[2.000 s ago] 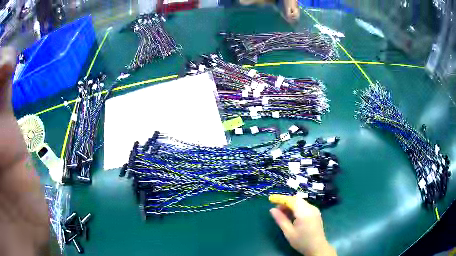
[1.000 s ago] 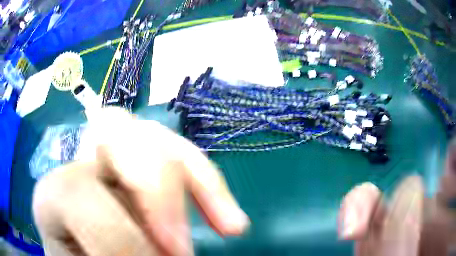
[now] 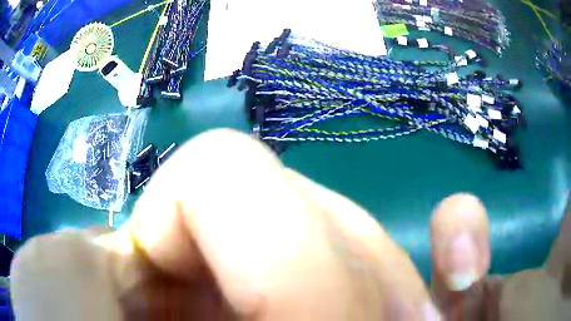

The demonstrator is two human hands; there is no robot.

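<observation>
My left hand (image 3: 250, 232) is large, blurred and very close to the camera at the bottom left and centre, its fingers bent. My right hand (image 3: 463, 251) is at the bottom right, cut off by the edge, with one fingertip raised. Whether either hand holds anything cannot be seen. Beyond them lies the pile of blue-yellow harnesses (image 3: 363, 100), with black connectors at its left end and white labels and small black connectors at its right end.
A clear plastic bag (image 3: 91, 160) and loose black connector housings (image 3: 143, 168) lie left. Behind are a cream fan (image 3: 92, 47), dark harnesses (image 3: 172, 53), a white paper sheet (image 3: 291, 25) and red-purple harnesses (image 3: 451, 19). Blue bins (image 3: 15, 169) stand at the left edge.
Both hands have come up close to the camera since the first frame, where the right hand was at the pile's lower right. Lately the left hand has moved rightward. The view has shifted.
</observation>
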